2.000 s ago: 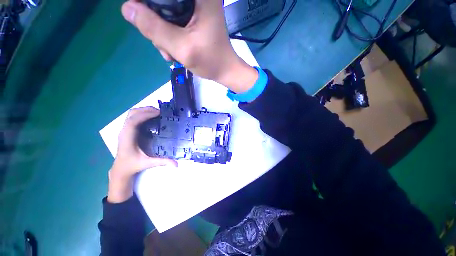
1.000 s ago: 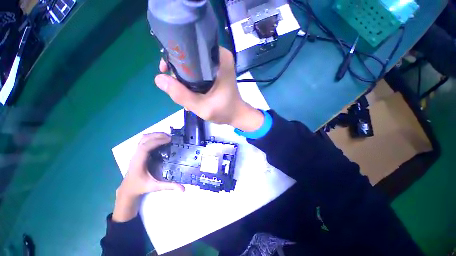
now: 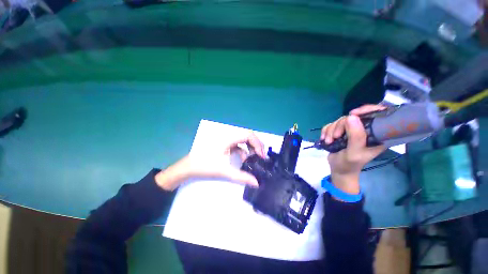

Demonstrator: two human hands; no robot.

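The black device body (image 3: 278,192) lies on the white sheet (image 3: 214,214), with a pale patch on its right part. Its black handle (image 3: 290,151) sticks up and away from me, with a blue bit and thin wires at the tip. My left hand (image 3: 230,166) grips the body's left, rounded end. My right hand (image 3: 353,142) is shut on the grey and black electric screwdriver (image 3: 401,126), held tilted to the right of the handle. Its thin bit points left towards the handle and appears apart from it. Screws cannot be made out.
The screw feeder (image 3: 408,80) stands behind the screwdriver. A teal-green perforated box (image 3: 447,171) with black cables is at the right. A yellow cord (image 3: 465,101) runs from the screwdriver to the right edge. A black object (image 3: 12,122) lies at the far left. Cardboard (image 3: 391,254) shows below the bench edge.
The view has turned. My right hand has moved the screwdriver from above the handle to its right and tilted it over. My left hand still holds the body, which now sits rotated in view.
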